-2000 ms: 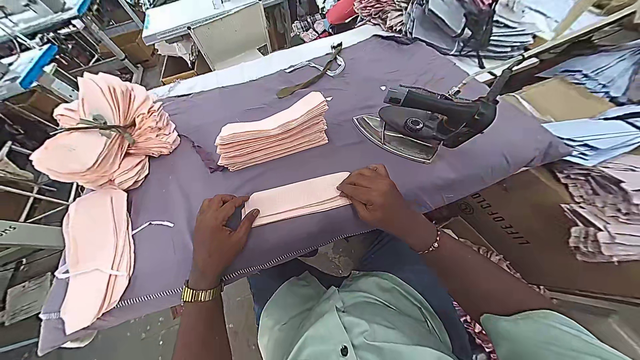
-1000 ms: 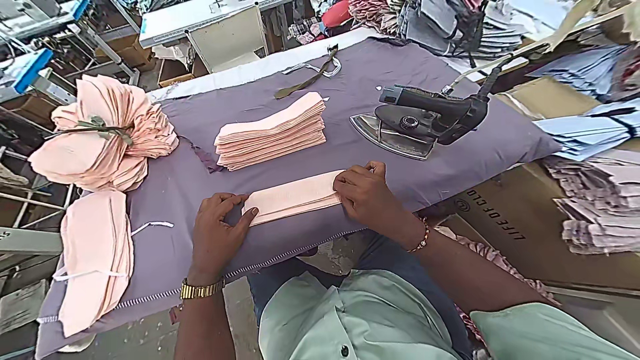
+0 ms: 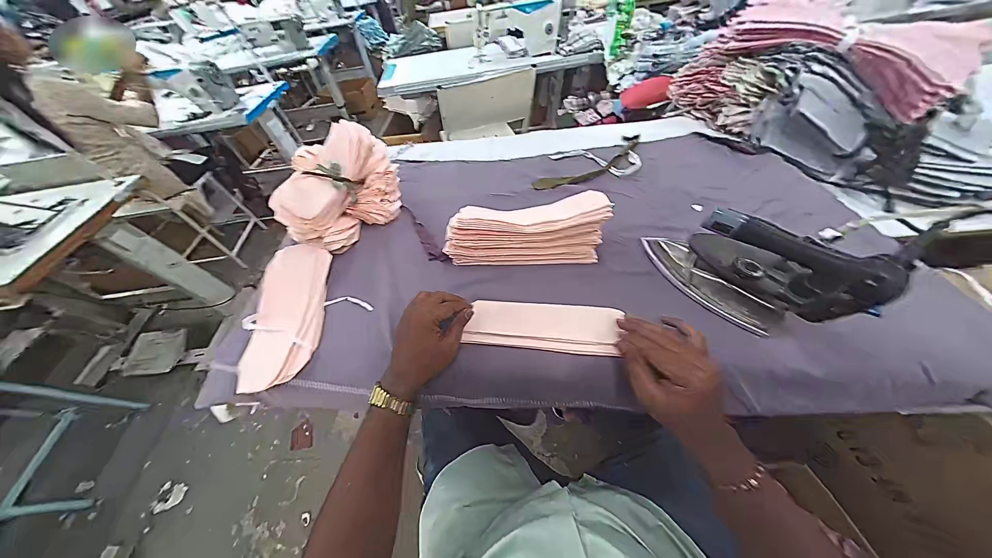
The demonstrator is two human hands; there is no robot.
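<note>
A flat, narrow stack of pink fabric pieces [image 3: 542, 327] lies near the front edge of the purple cloth-covered table [image 3: 511, 380]. My left hand [image 3: 430, 333] pinches its left end between thumb and fingers. At the right end, the fingertips of my right hand [image 3: 670, 368] rest on the stack; whether they grip it is unclear. Just beyond is a taller pile of folded pink pieces [image 3: 529, 230]. An electric iron [image 3: 775, 267] rests to the right. On the left are a tied bundle of pink pieces [image 3: 337, 186] and a smaller stack with a white tie [image 3: 287, 318].
A green strip [image 3: 585, 172] with a white band lies at the back of the table. Piled garment pieces [image 3: 821, 101] stand at the back right. Sewing machine tables [image 3: 488, 66] are behind, with a person [image 3: 108, 116] at the far left. A cardboard box [image 3: 876, 480] is below right.
The view has swung up and to the left. My right hand has shifted from gripping over the right end of the stack to lying flatter beside it. The left hand keeps its place.
</note>
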